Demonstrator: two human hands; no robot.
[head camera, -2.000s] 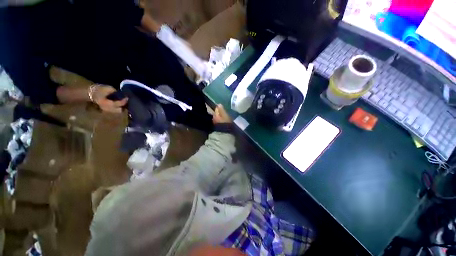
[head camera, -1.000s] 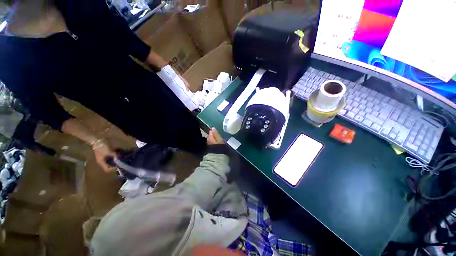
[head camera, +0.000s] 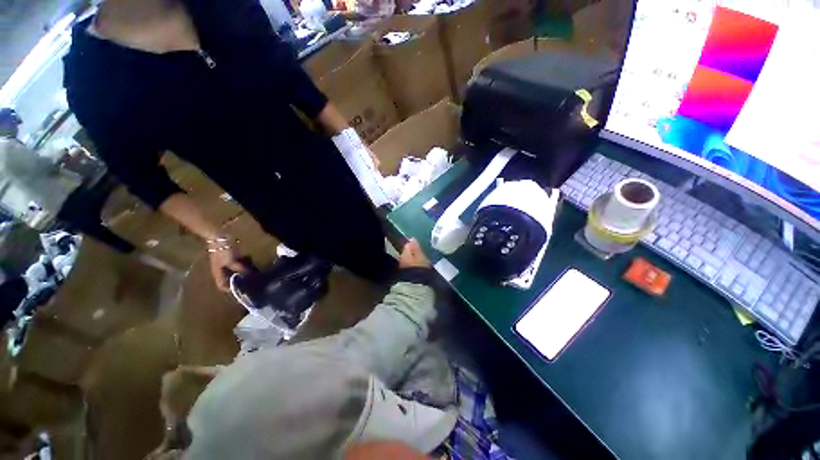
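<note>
My left hand (head camera: 413, 255) is at the left edge of the green desk (head camera: 665, 377), below a grey-green sleeve with a dark cuff. Its fingers are partly hidden, and I cannot tell if they hold anything. My right hand is not in view. Nearest on the desk lie a smartphone (head camera: 563, 314) with a bright white screen and, left of it, a white dome camera (head camera: 514, 232) with a black face and a ring of LEDs. A blurred orange patch at the bottom edge is too unclear to name.
A black printer-like box (head camera: 539, 108), white strip (head camera: 476, 193), rolls (head camera: 625, 216), orange-red case (head camera: 646, 277), keyboard (head camera: 710, 243) and monitor (head camera: 719, 81) are on the desk. A person in dark clothes (head camera: 261, 153) stands left, holding a black item (head camera: 283, 287) and a white one. Cartons (head camera: 396, 81) surround them.
The view has shifted, showing more of the room at the top left. The other person's lower hand and black item have moved slightly. My left hand stays at the desk edge.
</note>
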